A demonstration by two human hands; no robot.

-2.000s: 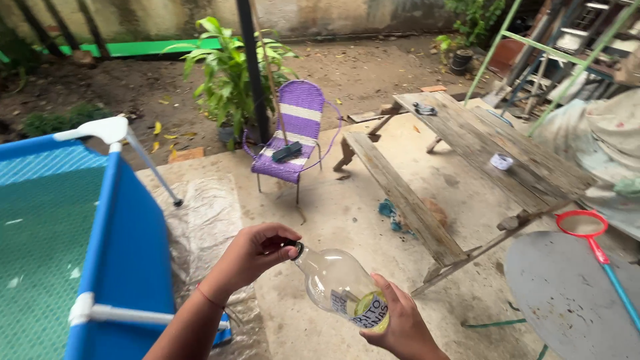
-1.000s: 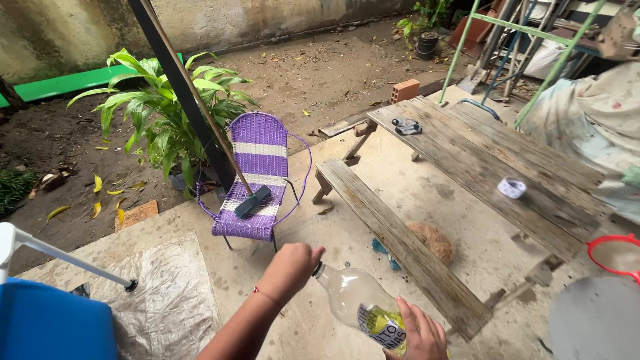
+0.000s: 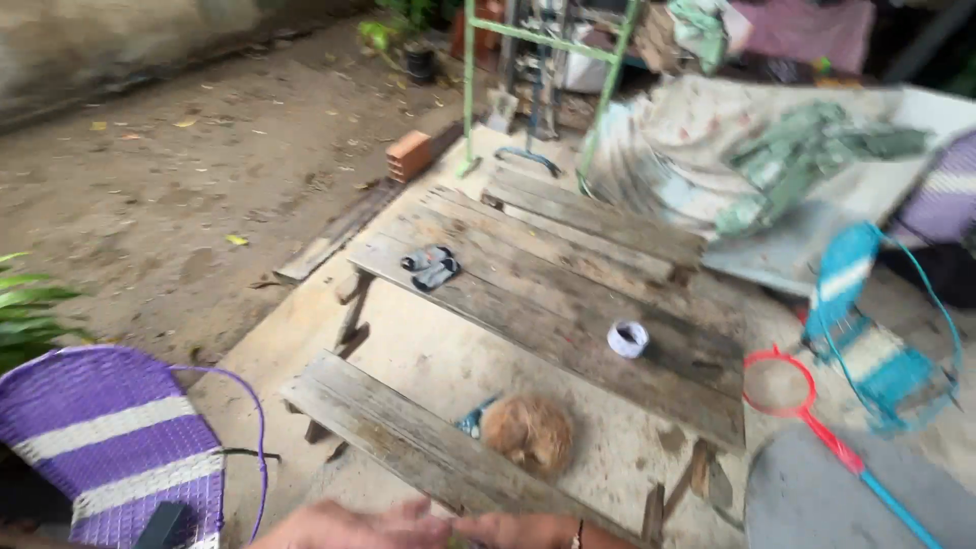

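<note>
At the bottom edge, my left hand and my right hand meet at the fingers, blurred and partly cut off. A dark band circles the wrist on the right. A small yellow-green patch shows between the fingers, but the bottle itself cannot be made out, so what either hand holds is unclear. Just beyond them runs a wooden bench. Behind it stands a plank table with a pair of grey slip-on shoes or sandals and a white round container.
A purple-and-white woven chair stands at left. A shaggy tan bundle lies between bench and table. To the right are a grey round tabletop, a red-hooped net with blue handle, a turquoise chair and a draped cloth.
The view has swung right, and the blue pool has left it. Both hands now sit at the lower edge with fingers together; earlier they held a clear bottle at its neck and base.
</note>
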